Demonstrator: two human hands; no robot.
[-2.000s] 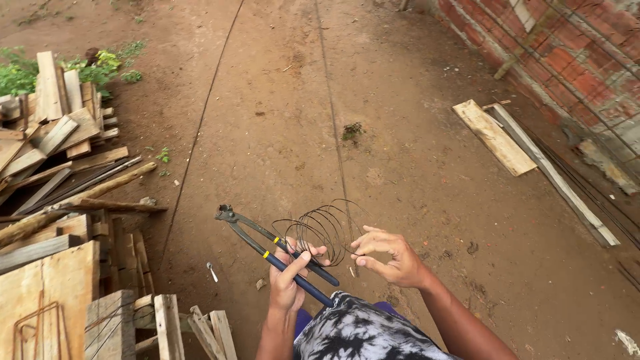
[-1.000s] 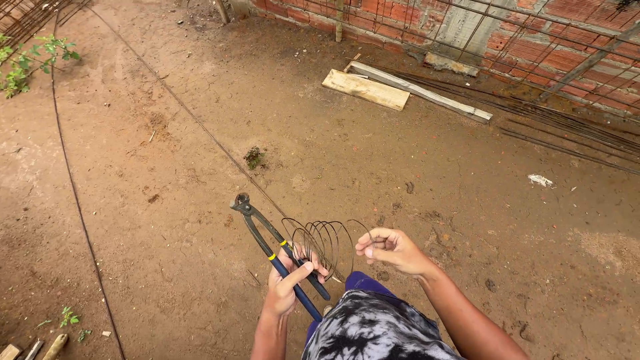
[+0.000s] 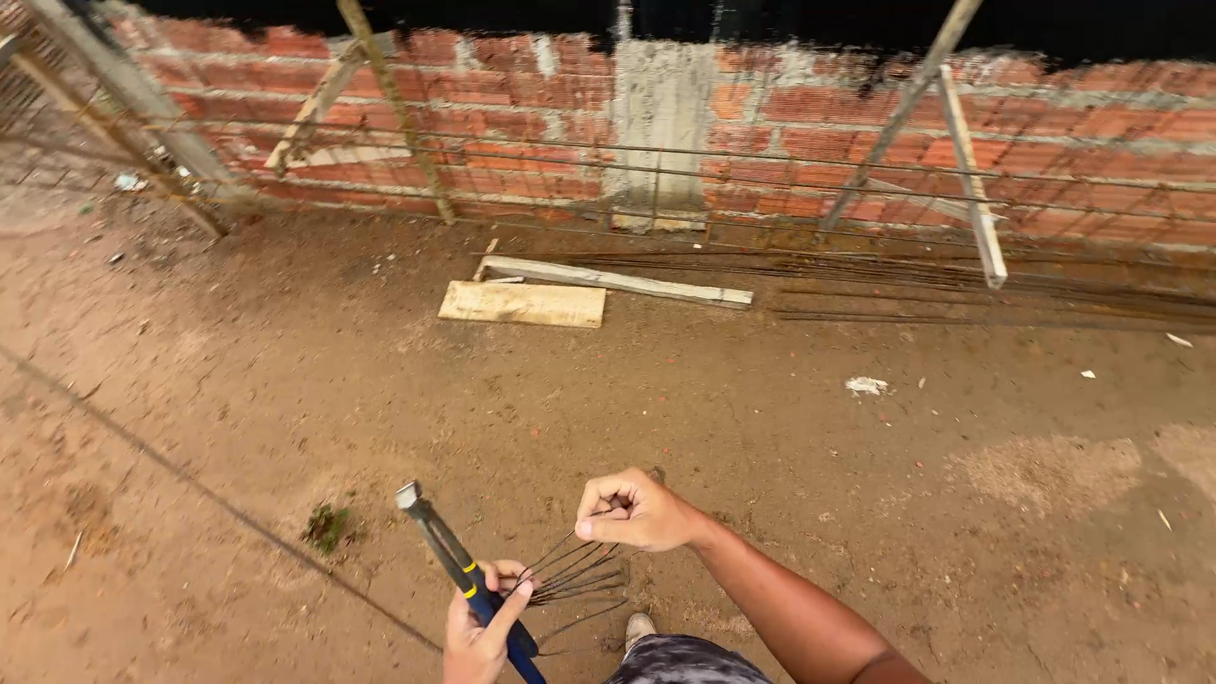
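Observation:
My left hand [image 3: 486,622] holds end-cutting nippers [image 3: 456,560] with blue handles and yellow bands, their dark metal head pointing up and away. The same hand grips a loose coil of thin dark wire [image 3: 579,575] between thumb and fingers, beside the handles. Above and to the right of the coil, my right hand [image 3: 632,513] has its fingers curled together at the upper strand of the wire, thumb against the index finger. The wire's end is too small to make out there.
A short board [image 3: 522,304] and a pale wooden batten [image 3: 627,280] lie on the dirt ahead. Long steel rods [image 3: 902,275] run along the base of a brick wall [image 3: 532,95], with slanted wooden props [image 3: 971,180] before it. A shoe [image 3: 640,627] shows below.
The view has swung strongly toward the brick wall. My right hand has closed its fingers and come nearer over the coil, whose loops now look fanned out.

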